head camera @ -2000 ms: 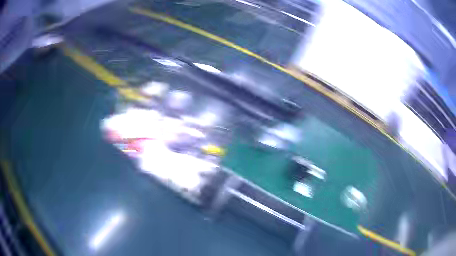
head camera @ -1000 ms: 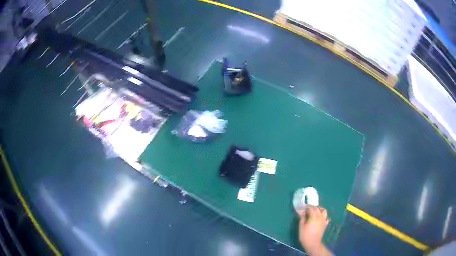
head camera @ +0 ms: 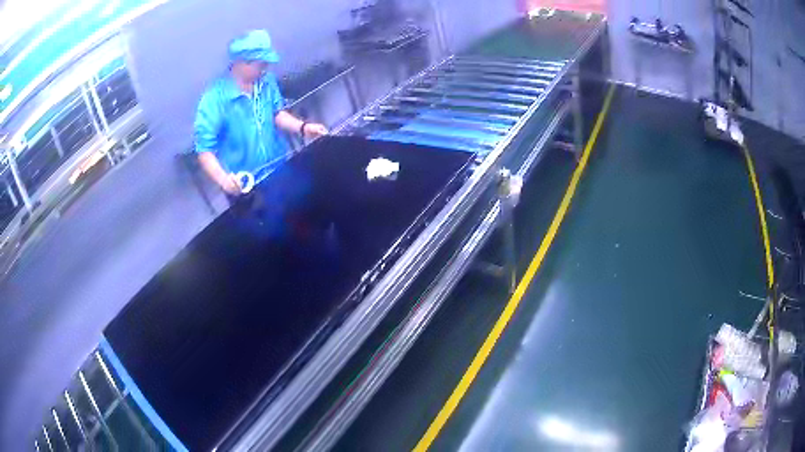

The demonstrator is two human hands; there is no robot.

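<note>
A large glossy black panel [head camera: 265, 274] lies flat on the roller conveyor in front of me. A light-blue edge strip [head camera: 137, 393] runs along its near left end. A crumpled white wipe [head camera: 382, 169] lies on the panel's far part. Across the panel, a person in blue workwear and a blue cap holds a white tape roll [head camera: 245, 182] at the panel's far edge. Neither of my hands is in the picture.
The silver conveyor side rail [head camera: 424, 238] runs along the panel's right side. Bare rollers [head camera: 494, 84] extend beyond the panel, with a blue sheet [head camera: 441, 128] seen among them. A yellow line crosses the green floor. A cluttered surface [head camera: 737, 388] stands at the lower right.
The view has swung from the green table to the conveyor and panel. The hand reaching to a white tape roll on that table is out of the picture.
</note>
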